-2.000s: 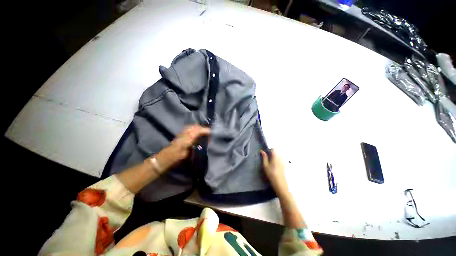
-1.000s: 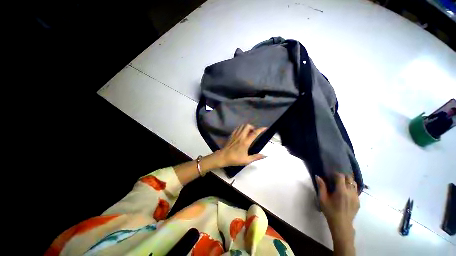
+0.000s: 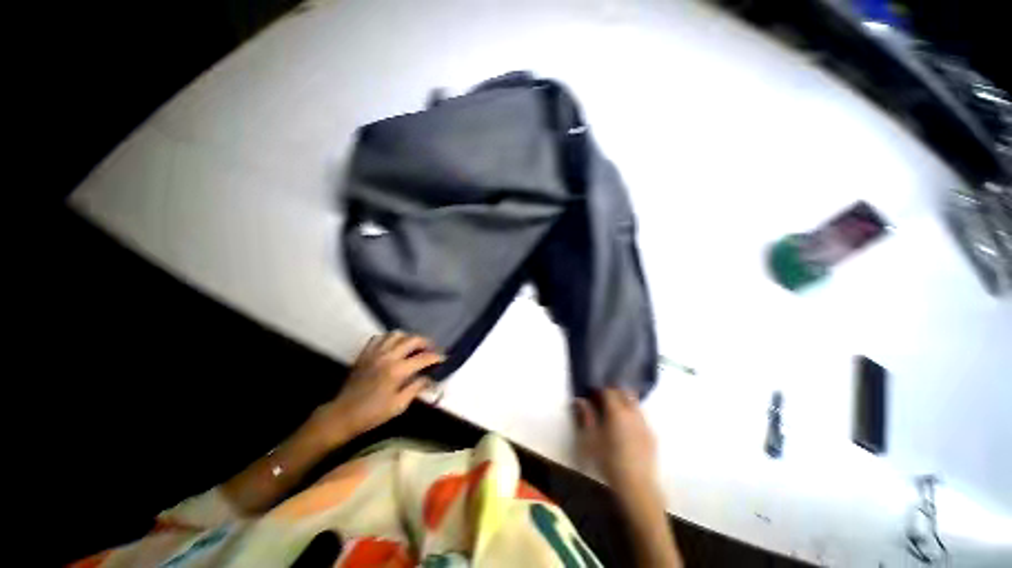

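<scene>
The garment (image 3: 455,166) lies on the white table with its grey wrong side up and dark navy edges, blurred by motion. Its lower front is spread apart in two parts, with table showing between them. My left hand (image 3: 388,377) is at the lower left corner, fingers on the navy hem. My right hand (image 3: 619,433) holds the lower end of the right part, thumb and fingers at its hem. One pale button shows on the navy placket (image 3: 575,130). A small white gap or spot shows at the garment's left side.
Right of the garment, the white table (image 3: 710,277) holds dark thread snips (image 3: 775,425), a flat black phone (image 3: 870,404), eyeglasses (image 3: 927,519) and a green ring (image 3: 797,262) with an upright phone (image 3: 850,231). Clear-bagged items (image 3: 982,239) lie at the far right.
From one second ago, the view has swung right, bringing the eyeglasses and bagged items back in. My left hand has moved down to the hem corner. My right hand remains at the right part's hem.
</scene>
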